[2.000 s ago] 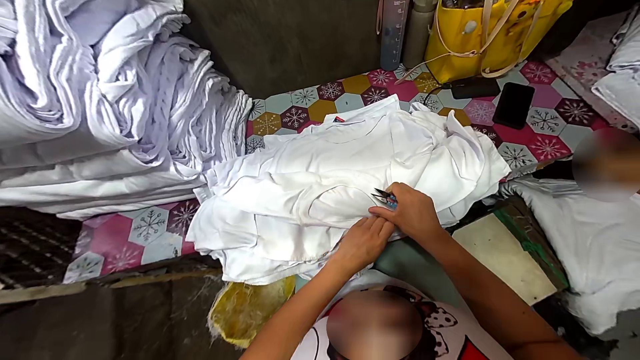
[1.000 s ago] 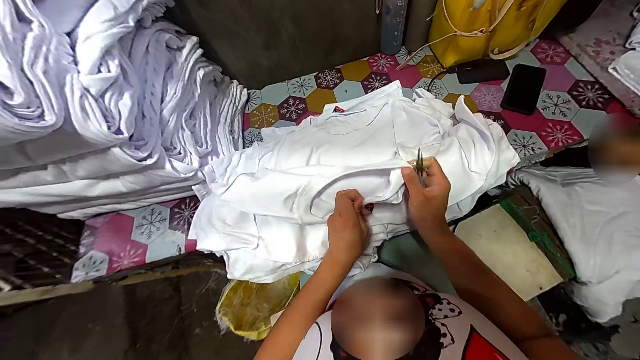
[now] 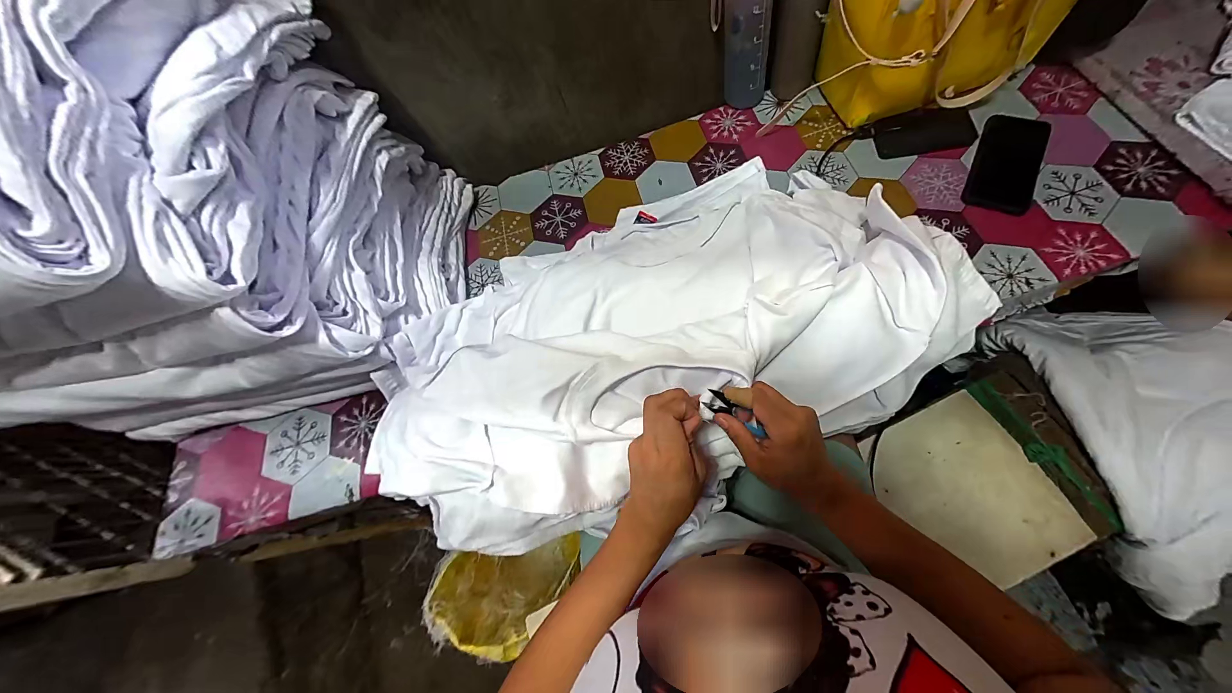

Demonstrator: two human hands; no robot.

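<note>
White knit garments lie heaped in front of me. My left hand is closed on a bunched bit of white fabric near the garment's curved edge. In my right hand is a small pair of thread snips with dark blades and a blue part, the tips pointing left at the fabric beside my left fingers. Whether the blades touch the cloth cannot be told. A small red and blue label shows on the far side of the heap.
Tall stacks of folded white fabric stand at left. Behind the heap on the patterned table cover are a phone, a dark pouch and a yellow bag. A yellow container sits below; a blurred person is at right.
One second ago the hands were apart over the garment with the snips pointing up. Now they are close together, and the snips point left at the cloth pinched by my left hand.
</note>
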